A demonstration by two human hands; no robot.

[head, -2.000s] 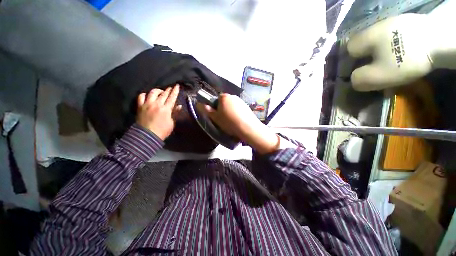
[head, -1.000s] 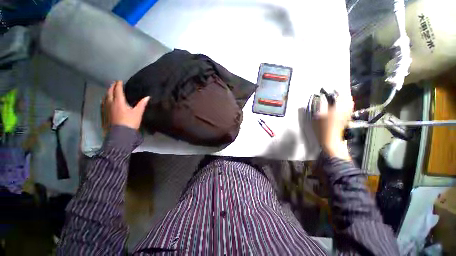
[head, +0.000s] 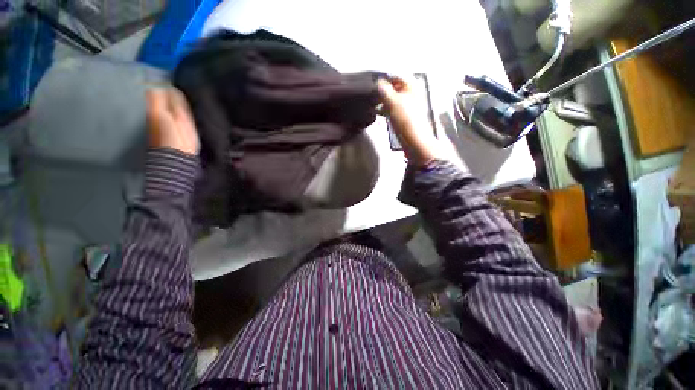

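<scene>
The dark brown garment (head: 282, 107) lies over the rounded grey end of the pressing form (head: 347, 171), which shows bare at the near right. My right hand (head: 394, 95) pinches the garment's upper right edge and holds it out to the right. My left hand (head: 171, 122) is at the garment's left side, blurred, with its palm against or beside the cloth; its contact is unclear. The steam iron (head: 499, 110) stands on the table at the right, with no hand on it.
The iron rest (head: 427, 95) is partly hidden behind my right hand and forearm. A hose (head: 560, 49) runs up from the iron, and a pale rod (head: 621, 57) crosses the upper right. A grey padded arm (head: 91, 114) lies left. An orange-brown wooden piece (head: 568, 228) is right of the table.
My right hand has let go of the iron and taken hold of the garment. The garment is pulled back, baring the form's end. The red snips no longer show.
</scene>
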